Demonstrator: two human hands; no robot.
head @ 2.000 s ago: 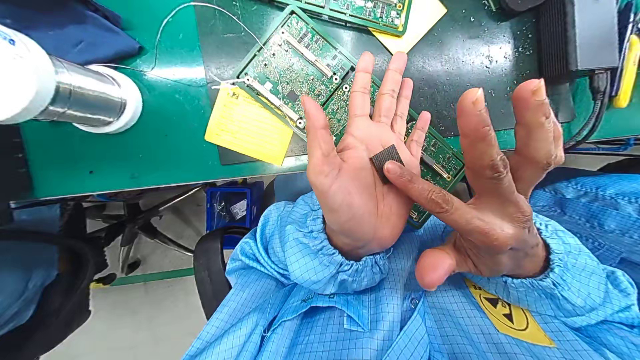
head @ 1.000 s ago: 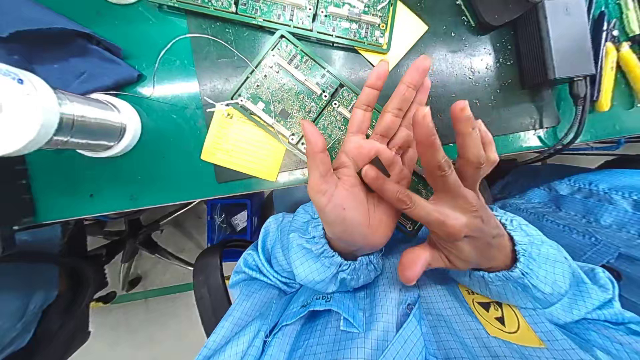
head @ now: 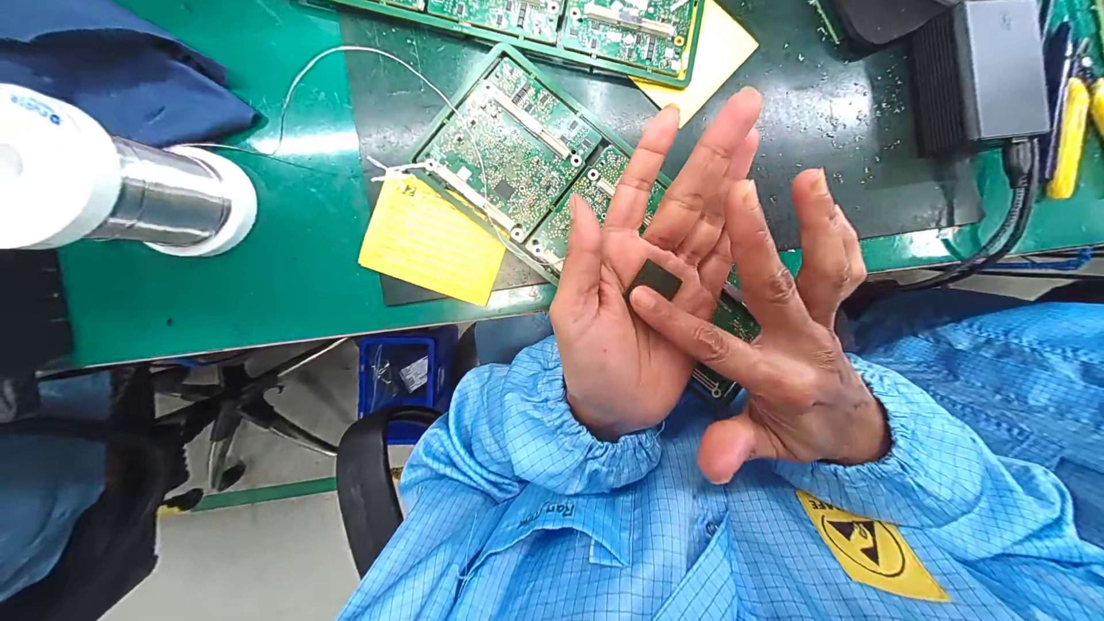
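On the palm of my left hand [head: 634, 336], which faces up with its fingers apart, lies a small dark square piece [head: 655, 281]; its material cannot be told. The index finger of my right hand [head: 789, 371] touches the piece's lower edge, and the other fingers are spread. Behind and partly beneath my hands is a panel of green circuit boards [head: 509, 147] in a green frame, its middle hidden. A yellow card [head: 431, 241] bearing writing is tied to its left corner with white string.
A second framed circuit-board panel [head: 492, 15] lies at the top on a dark mat [head: 388, 95]. A spool of wire [head: 164, 198], dark blue cloth [head: 112, 69], black power adapter [head: 1000, 69] and yellow-handled tools [head: 1069, 138] surround the green bench. Below stands a blue bin [head: 371, 379].
The dark piece, mostly covered by fingers a second ago, shows again on my left palm. My right hand has drawn nearer to my left than two seconds ago.
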